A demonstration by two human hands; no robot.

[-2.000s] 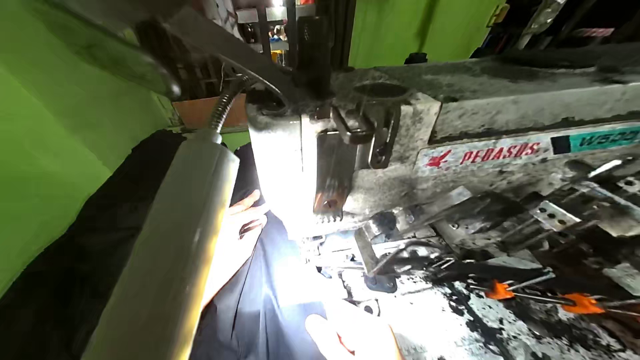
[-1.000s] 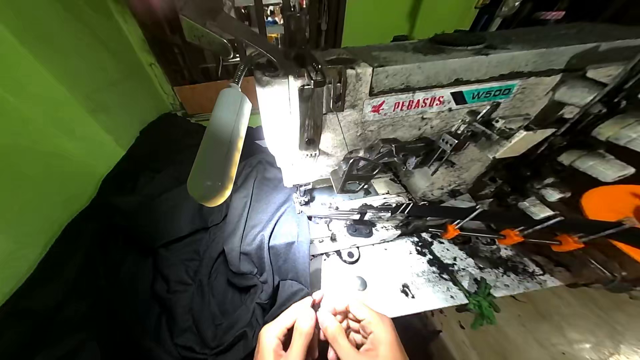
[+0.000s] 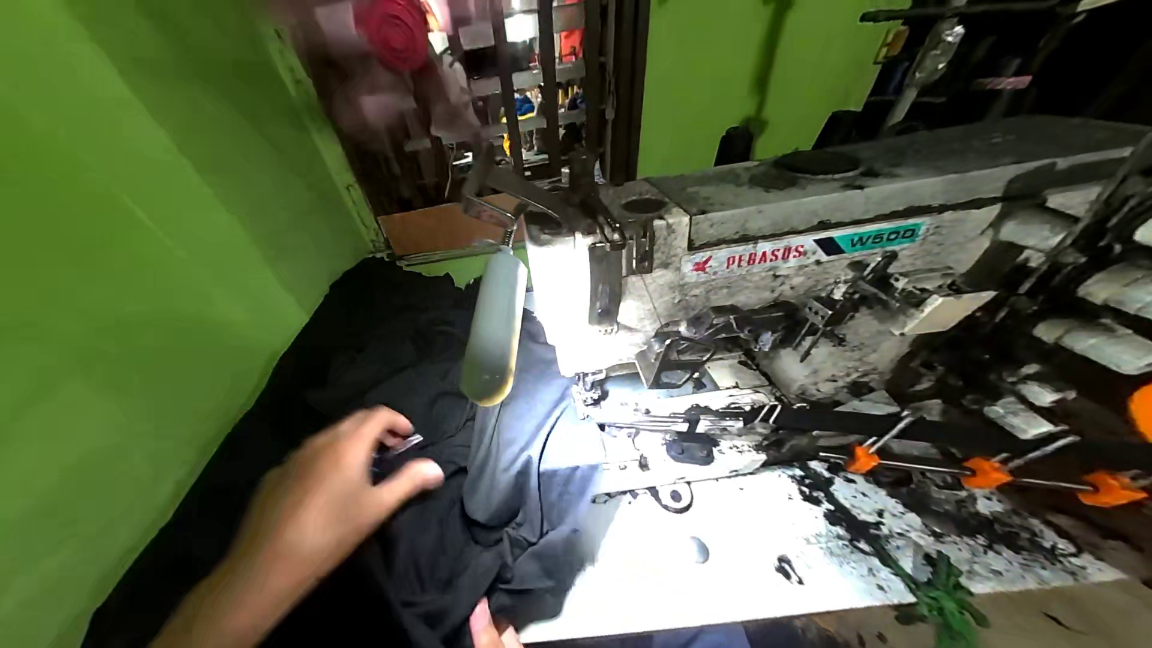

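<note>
Over the black fabric on the left, my left hand is raised with thumb and fingers apart; a small shiny item shows at its fingertips, too unclear to name. Only some fingers of my right hand are visible at the bottom edge, touching the fabric's lower edge; its grip is hidden. The fabric lies bunched beside a Pegasus sewing machine, its right edge near the brightly lit needle and presser foot. A pale elongated lamp housing hangs in front of the machine head.
A green wall rises on the left, with a barred window behind. Orange clips sit on metal rods at the right. Green threads hang at the white table's front edge. A small dark metal piece lies on the table.
My hands were together at the table's front edge one second ago. Now they are apart, the left one moved left over the black fabric.
</note>
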